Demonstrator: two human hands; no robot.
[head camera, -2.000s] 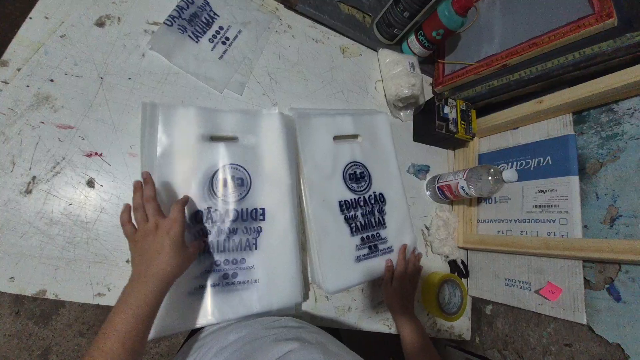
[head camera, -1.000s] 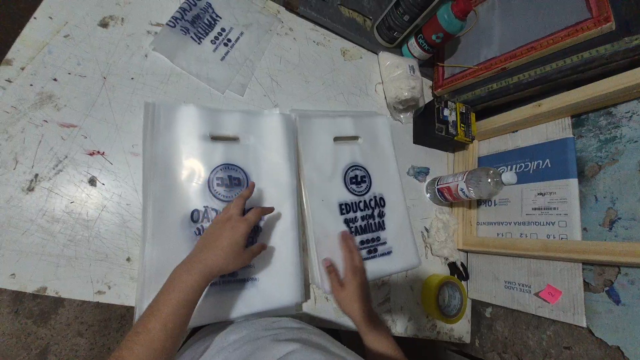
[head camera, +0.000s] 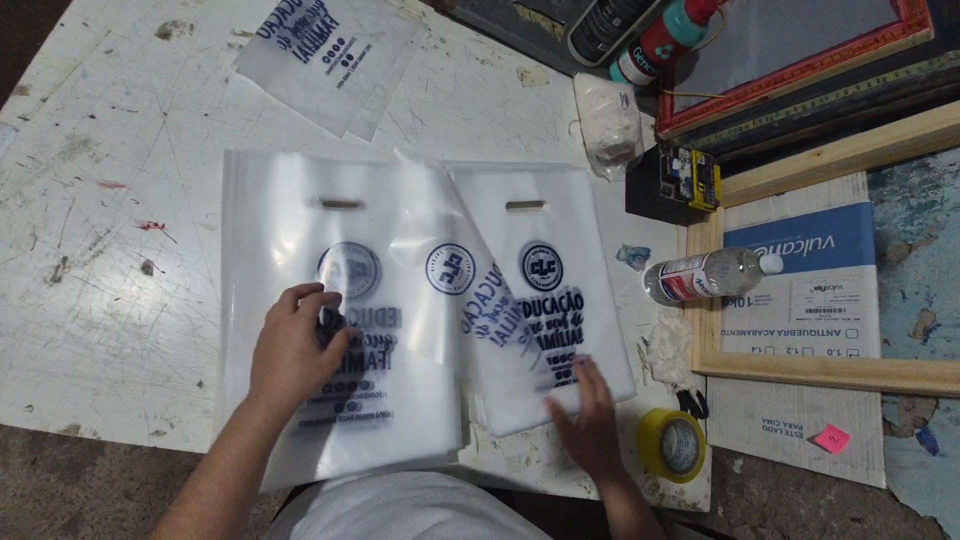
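Note:
Two stacks of translucent plastic bags with die-cut handles and dark blue print lie side by side on the table. Over the left stack (head camera: 277, 225) is my left hand (head camera: 300, 352), fingers curled and apart; whether it touches the plastic is unclear. A single printed bag (head camera: 420, 247) slants from the left stack across part of the right stack (head camera: 585, 225), partly lifted. My right hand (head camera: 589, 420), slightly blurred, is at the lower edge of the right stack near that bag's lower corner; whether its fingers pinch the plastic cannot be told.
Loose printed plastic pieces (head camera: 337, 67) lie at the back. To the right are a yellow tape roll (head camera: 671, 445), a clear bottle (head camera: 705, 275) lying across a wooden frame (head camera: 825, 375), a black battery (head camera: 664, 187), a wrapped white bundle (head camera: 607, 124), a teal and red bottle (head camera: 664, 45) and a red-edged screen frame (head camera: 795, 82).
A bag now slants from the left stack over the right one, where both stacks lay apart before. My left hand has moved left; my right hand has moved right and toward the near edge.

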